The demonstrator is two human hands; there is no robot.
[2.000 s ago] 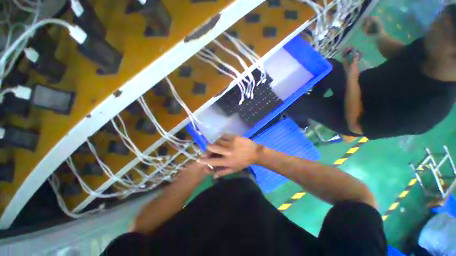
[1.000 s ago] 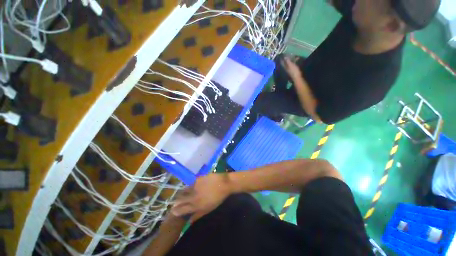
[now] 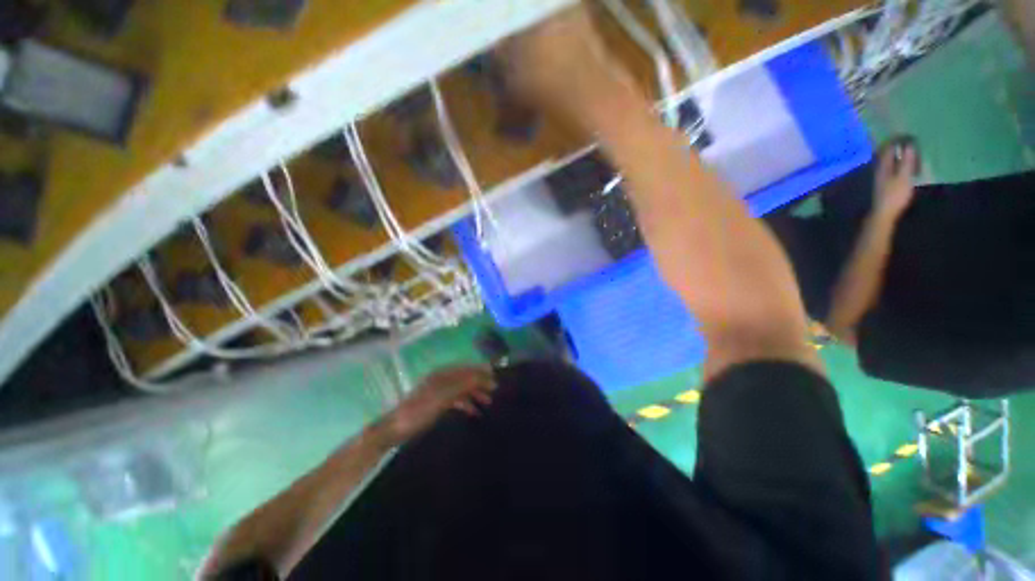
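My right hand [image 3: 556, 62] reaches up between the rack's shelf tiers, blurred and partly behind the white shelf edge rail [image 3: 375, 85]; its fingers and anything in them are unclear. My left hand [image 3: 448, 395] is low in front of my torso, away from the rack, with fingers loosely apart and nothing visible in it. The blue tray [image 3: 834, 114] lies against the lower shelf edge. Black adapters [image 3: 615, 216] sit in its middle, partly hidden by my right forearm, between pale flat areas. Thin white cables [image 3: 454, 153] hang from the shelf edge.
A ribbed blue crate [image 3: 630, 323] is below the tray. Another person in black [image 3: 953, 284] stands at the right, with one hand near the tray. A metal-framed stool [image 3: 965, 454] stands on the green floor with striped lines at the lower right. More cables bunch at the upper right.
My hands were together near the tray's near corner; now they are apart. My right hand has moved up to the shelf, my left hand is by my torso. The view has shifted.
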